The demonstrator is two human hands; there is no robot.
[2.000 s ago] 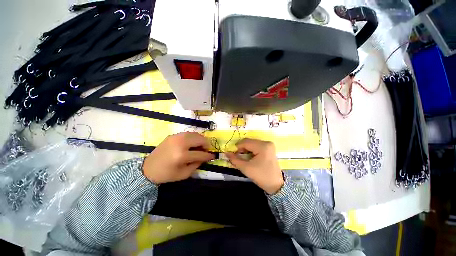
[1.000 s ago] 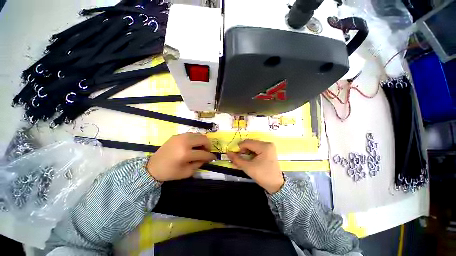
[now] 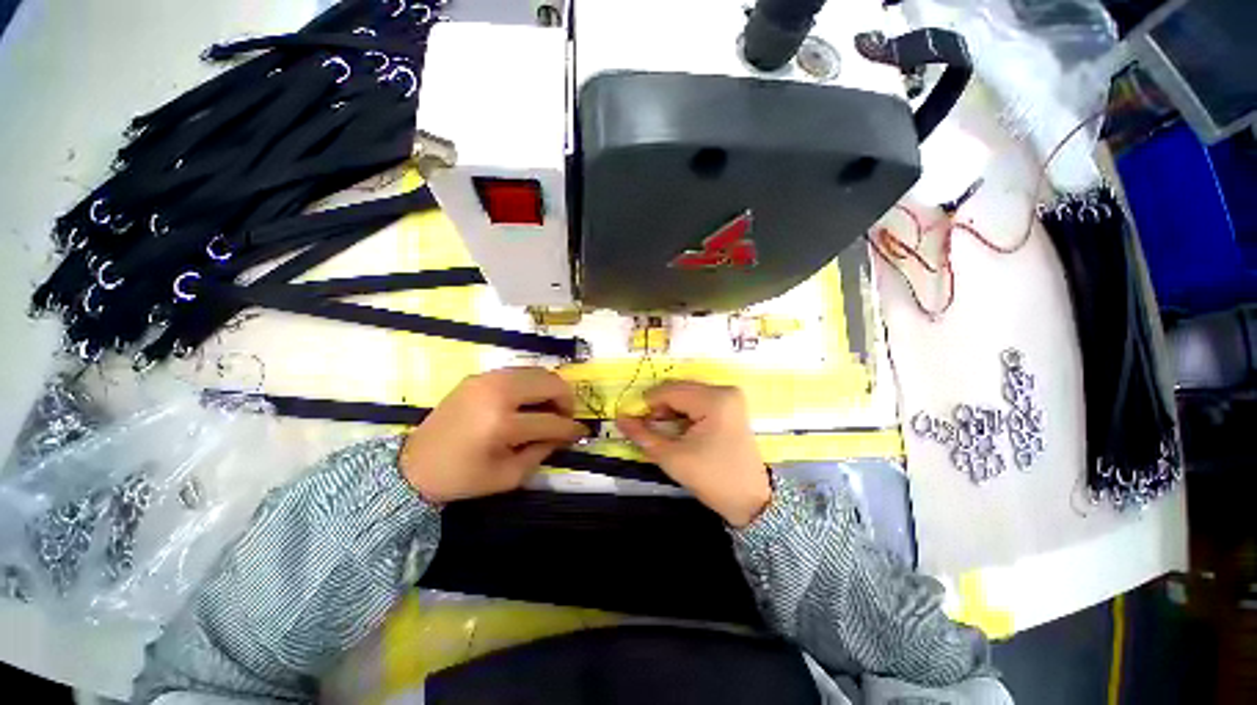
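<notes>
My left hand (image 3: 494,434) is closed on a black strap (image 3: 338,408) near its right end, just in front of the machine. The strap runs out to the left from under the hand. My right hand (image 3: 696,438) is close to its right, with thumb and fingertips pinched together at the strap end. Thin dark thread tails (image 3: 637,393) run up from the fingertips towards the sewing machine head (image 3: 744,193). What the right fingertips hold is too small to tell. Another black strap (image 3: 531,339) lies behind the left hand, its ringed end under the head.
A heap of ringed straps (image 3: 262,124) and a plastic bag of rings (image 3: 124,510) are at left. Loose D-rings (image 3: 982,424), a red cord (image 3: 948,262) and a bundle of ringed straps (image 3: 1114,344) are at right. Flat black straps (image 3: 593,551) lie near my body.
The view has shifted slightly. Both hands stay together at the strap end, with only small finger movement.
</notes>
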